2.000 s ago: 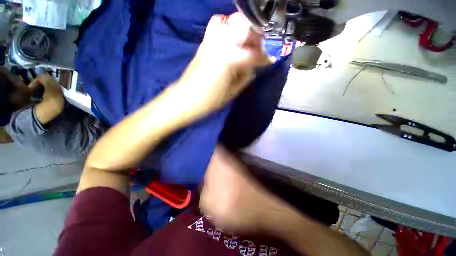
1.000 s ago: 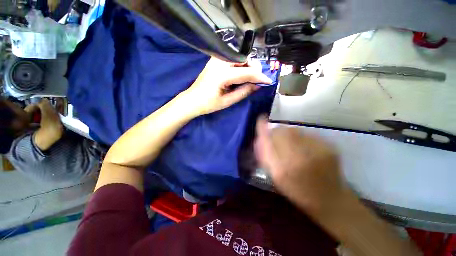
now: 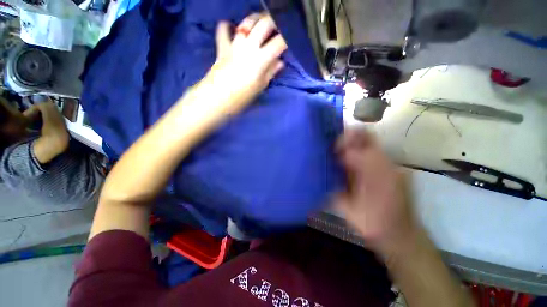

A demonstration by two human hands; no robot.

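Note:
A large blue cloth (image 3: pixel 258 162) covers the table and hangs over my lap. Its gathered edge runs to the lit presser foot area of the sewing machine (image 3: pixel 351 84). My left hand (image 3: pixel 252 54) lies on the cloth left of the needle area, its fingers bent over a fold; a red band shows on one finger. My right hand (image 3: pixel 372 186) is blurred at the cloth's right edge, near the table's front; its fingertips seem to touch the cloth, but the grip is unclear.
Black thread snips (image 3: pixel 492 178), tweezers (image 3: pixel 468 110) and loose threads lie on the table at the right. A red curved part (image 3: pixel 508 78) is behind them. A red basket (image 3: pixel 201 247) is below. A person in a striped shirt (image 3: pixel 54 168) sits at the left.
My left hand has moved from beside the needle back and left over the cloth. My right hand has moved to the cloth's right edge. The cloth now spreads farther right.

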